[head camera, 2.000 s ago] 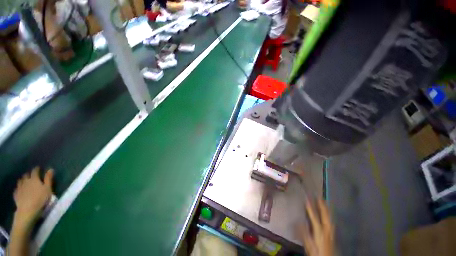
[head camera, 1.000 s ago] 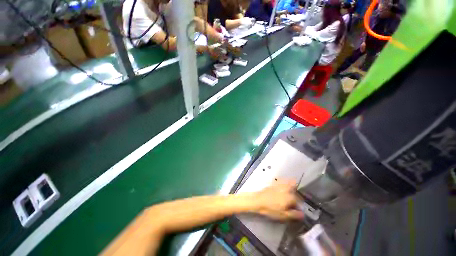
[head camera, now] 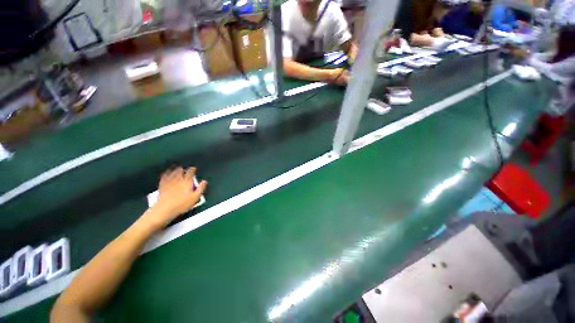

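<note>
My left hand [head camera: 179, 193] is over the dark green conveyor belt, palm down, its fingers around a white housing [head camera: 152, 199]. The hand hides most of the housing; white edges show on both sides of it. A housing with an orange-red patch [head camera: 470, 310] sits on the pale machine base plate [head camera: 435, 271] at the bottom right, cut off by the picture's lower edge. My right hand is not in view.
Several white frames [head camera: 57, 258] stand in a row on the belt at lower left. One housing [head camera: 243, 125] lies farther up the belt. A white post [head camera: 359, 82] rises from the divider. Workers sit beyond. A red stool [head camera: 519, 189] is at right.
The view has swung left. My left hand has moved from the welding fixture to the conveyor. My right hand, seen at the machine two seconds ago, is out of the picture.
</note>
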